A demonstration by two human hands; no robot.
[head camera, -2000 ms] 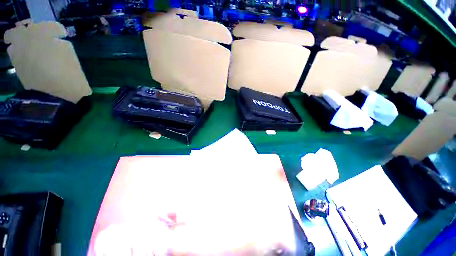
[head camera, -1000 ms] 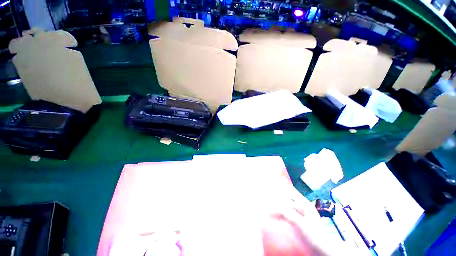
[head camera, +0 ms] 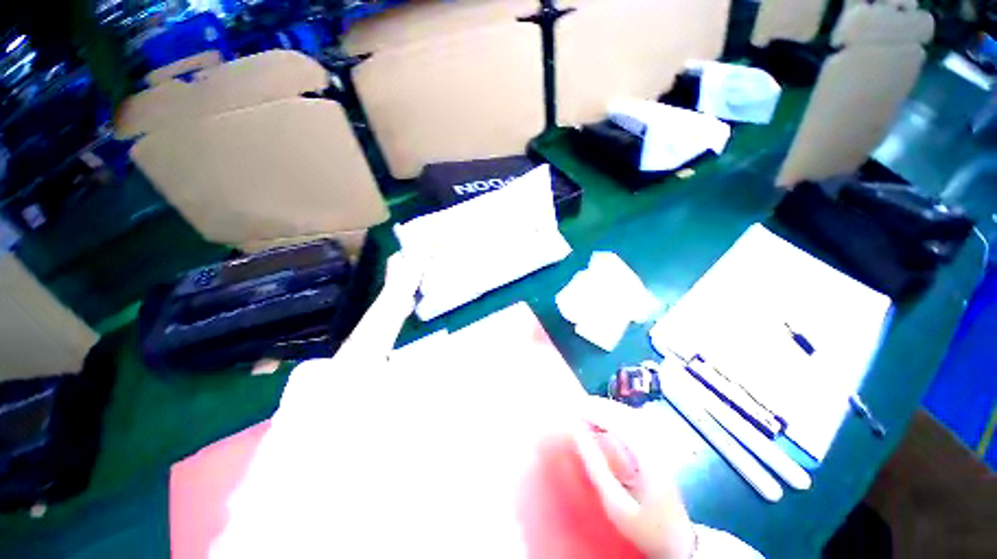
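A white sheet or bag [head camera: 487, 246] stands tilted in front of the black TOPDON pouch [head camera: 470, 180], hiding part of it. My left hand [head camera: 385, 311], overexposed, reaches out over the mat and holds the sheet by its left edge. My right hand [head camera: 645, 497] is low at the right side of the red-pink mat [head camera: 213, 480]. Its fingers are bright and blurred, and whether it grips anything cannot be told. Bright white covers most of the mat, so sheet, sleeve and arm merge there.
An open box with a scanner tablet [head camera: 257, 289] is at left. Boxes with white sheets [head camera: 678, 137] stand behind. Right of the mat are crumpled white cloth [head camera: 603, 300], a small round dark item [head camera: 634, 384], white-handled tools [head camera: 727, 437], a paper [head camera: 776, 317] and a pen [head camera: 867, 415].
The view has swung right. The white sheet, lying flat over the TOPDON box earlier, is now raised and tilted in front of it. My left arm has reached forward; my right hand shows more clearly.
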